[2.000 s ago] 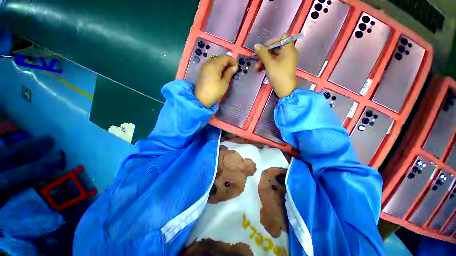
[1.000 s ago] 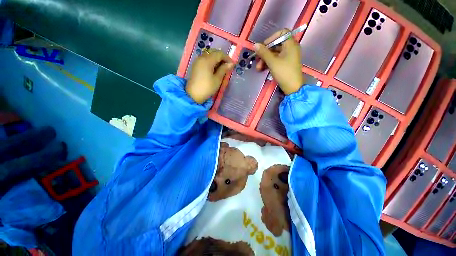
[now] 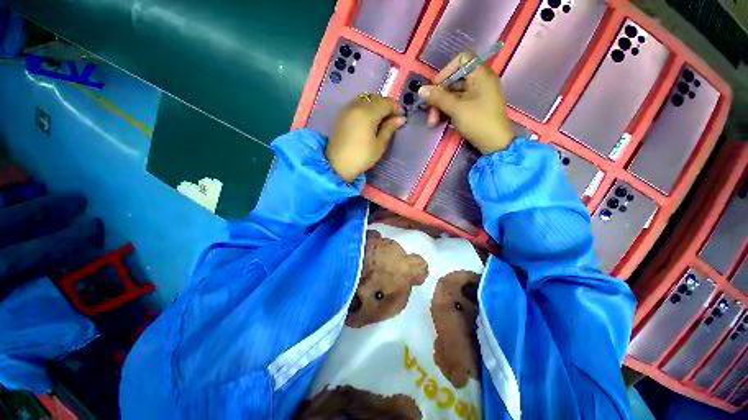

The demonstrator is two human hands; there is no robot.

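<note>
A coral-red tray (image 3: 449, 141) holds pinkish-mauve phone back covers in pockets, with black camera circles at one end. My right hand (image 3: 472, 100) holds a thin silver tool, which looks like tweezers (image 3: 482, 61), its lower end at the camera circles of one phone back cover (image 3: 402, 162) in the near row. My left hand (image 3: 363, 134) is just left of that cover's camera circles, thumb and fingertips close together. Whether something tiny is between the left fingertips cannot be told.
A second coral tray of covers (image 3: 680, 361) lies at the right. The green bench (image 3: 189, 61) extends to the left. A white crumpled piece (image 3: 201, 194) lies at the bench's left part. A red stool (image 3: 105, 280) stands on the blue floor at lower left.
The left hand has shifted slightly right and down, then stayed by the same cover. The right hand with the tool has moved slightly right. The tray sits a little further right in view.
</note>
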